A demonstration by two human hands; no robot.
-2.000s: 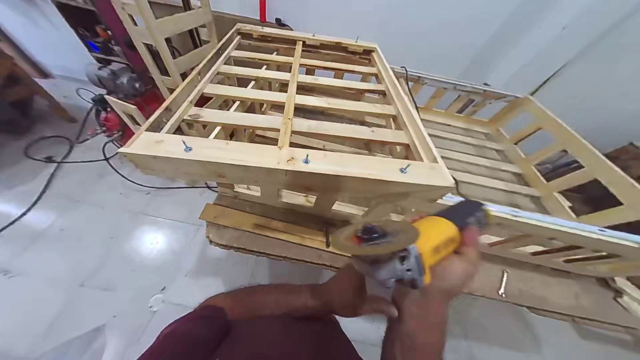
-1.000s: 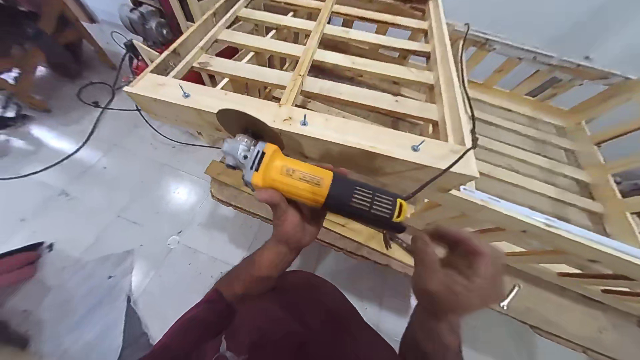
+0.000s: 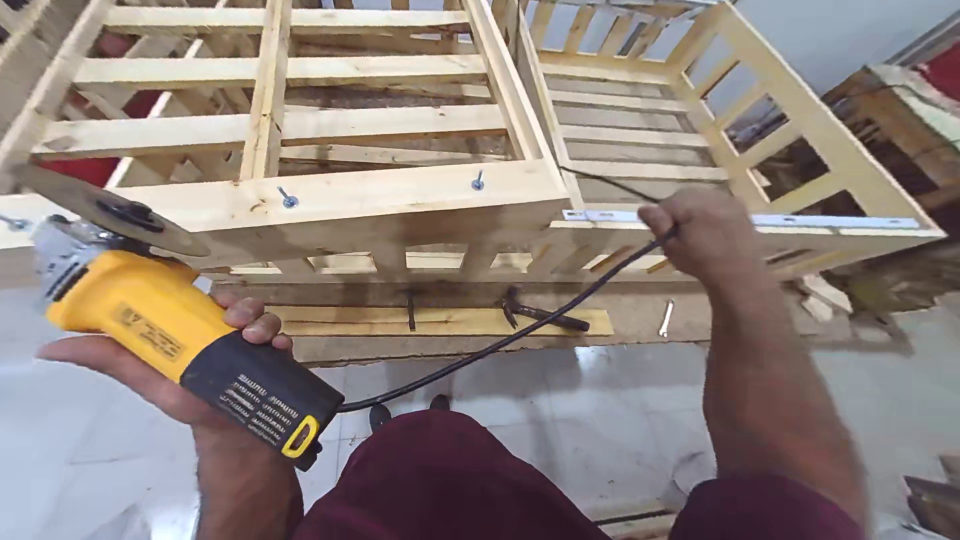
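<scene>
My left hand (image 3: 150, 375) holds a yellow and black angle grinder (image 3: 150, 315) around its body, with the cutting disc (image 3: 112, 210) at the upper left, close to the front rail of a slatted wooden frame (image 3: 405, 193). My right hand (image 3: 705, 229) is closed on the grinder's black power cord (image 3: 517, 334), which runs from the tool's rear end up to the fist. Several bolts stand up from the front rail, one (image 3: 288, 198) near its middle and one (image 3: 478, 180) near its right end.
On the board below the frame lie a claw hammer (image 3: 551, 315), a dark metal rod (image 3: 411, 310) and a small wrench (image 3: 666, 318). A second slatted frame (image 3: 825, 150) with a pale metal strip (image 3: 832, 221) stands at the right. Wood offcuts (image 3: 821, 296) lie beside it.
The grinder has moved to the left in my left hand, away from my right hand. My right hand has moved up and taken hold of the cord. The view has come nearer to the frame.
</scene>
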